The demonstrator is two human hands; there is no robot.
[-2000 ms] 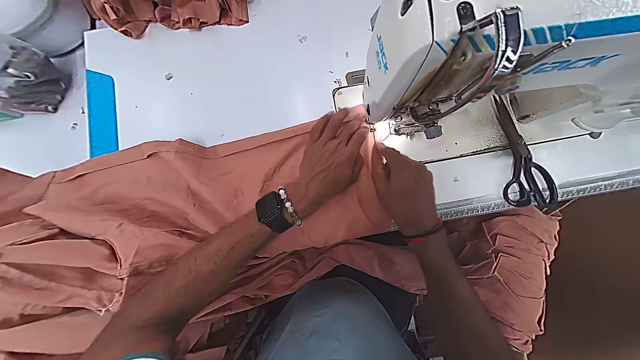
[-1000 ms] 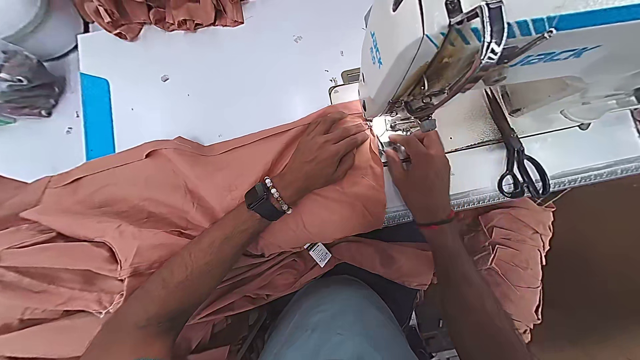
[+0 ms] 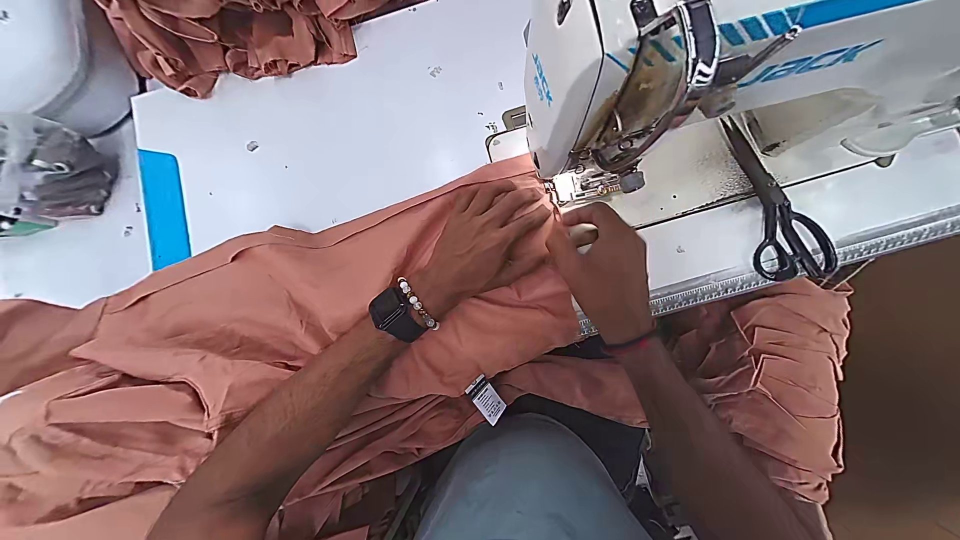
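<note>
A salmon-coloured fabric garment (image 3: 300, 277) lies across the table and my lap, its edge under the presser foot (image 3: 574, 187) of a white Jack sewing machine (image 3: 562, 97). My left hand (image 3: 487, 236) rests flat on the fabric, left of the needle area, fingers spread a little. Just below the presser foot, my right hand (image 3: 604, 266) pinches the fabric's edge between thumb and forefinger. A white care label (image 3: 486, 400) bearing writing shows on the cloth below my hands. The needle tip is hidden.
Black-handled scissors (image 3: 780, 217) lie on the machine bed at the right, above a measuring tape (image 3: 712, 292) along the table edge. Gathered fabric (image 3: 787, 375) hangs below them. More salmon fabric (image 3: 255, 37) sits at the back left, near a clear plastic bag (image 3: 60, 165).
My right hand has moved from beside the presser foot down to the fabric's edge since one second ago. The white label, not visible two seconds ago, now shows. My left hand stays on the cloth.
</note>
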